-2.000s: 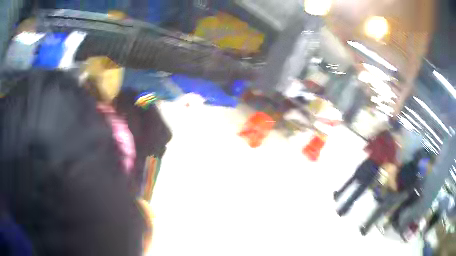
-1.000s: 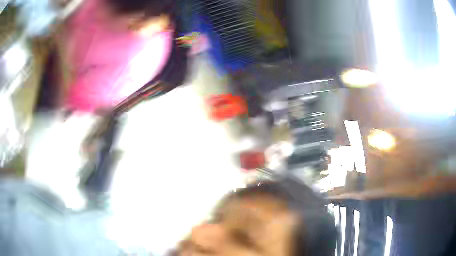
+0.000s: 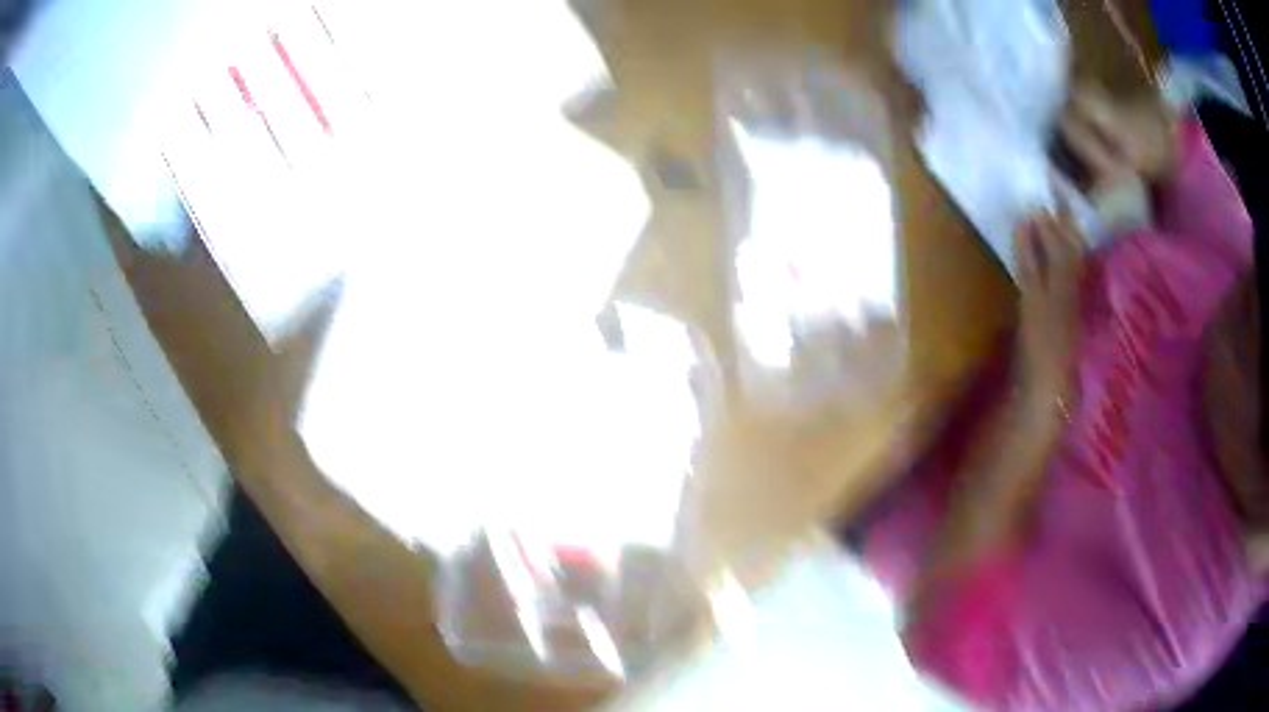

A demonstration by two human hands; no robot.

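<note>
A brown wooden table (image 3: 779, 480) lies below me, blurred and tilted. White papers (image 3: 501, 403) lie on it, strongly overexposed. A label sheet with red marks (image 3: 258, 139) is at the upper left. A clear, shiny box or bag with white contents (image 3: 814, 230) lies right of centre. Another clear, shiny item (image 3: 571, 605) lies at the lower middle, with a small red mark. Neither of my hands can be made out in the view.
A person in a pink top (image 3: 1113, 459) is at the right, with both hands at a crumpled whitish clear bag (image 3: 988, 104) on the table's far right side. A large pale surface (image 3: 98, 417) fills the left edge. Dark gaps lie beside the table.
The view has swung from the bright hall floor, red stools and people down to the table. The pink-clad person now shows at the right instead of the upper left.
</note>
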